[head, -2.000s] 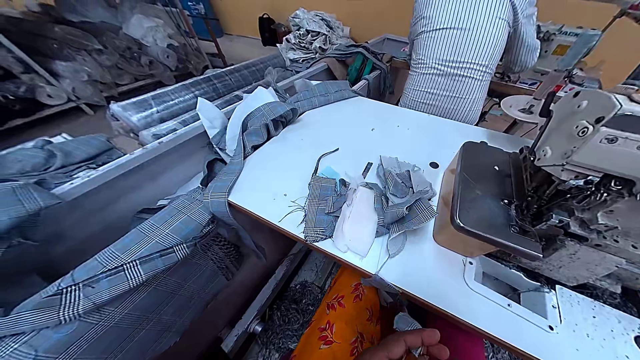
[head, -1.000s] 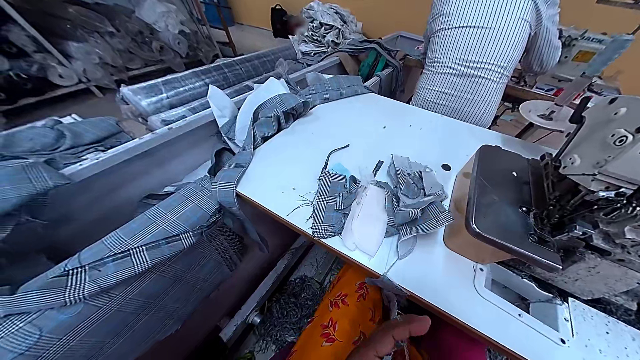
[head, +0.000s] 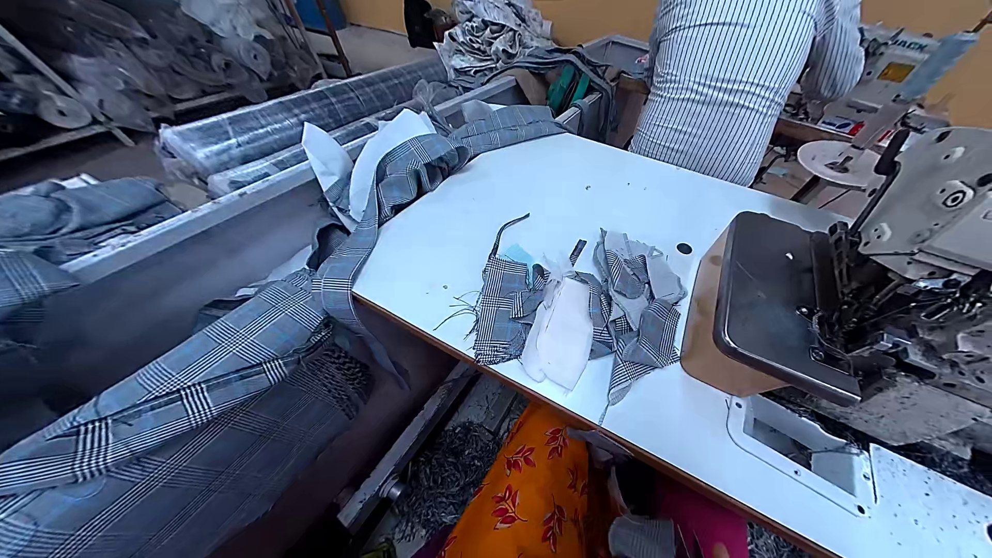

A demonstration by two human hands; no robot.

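Observation:
Only a blurred fingertip, seemingly of my left hand, shows at the bottom edge; its grip is hidden. Near it, a small piece of grey fabric lies over my lap, beside orange cloth with red leaf prints. My right hand is out of view. On the white sewing table above, grey checked fabric scraps and a white fabric piece lie in a loose heap. An industrial sewing machine stands at the right, behind a dark metal plate.
Long checked fabric drapes over a grey trough at the left and onto the table corner. Plastic-wrapped fabric rolls lie beyond. A person in a striped shirt is behind the table. Thread waste lies below the table edge.
The hand seen at the bottom in the earlier frames has dropped almost wholly out of view. The scraps on the table lie as before.

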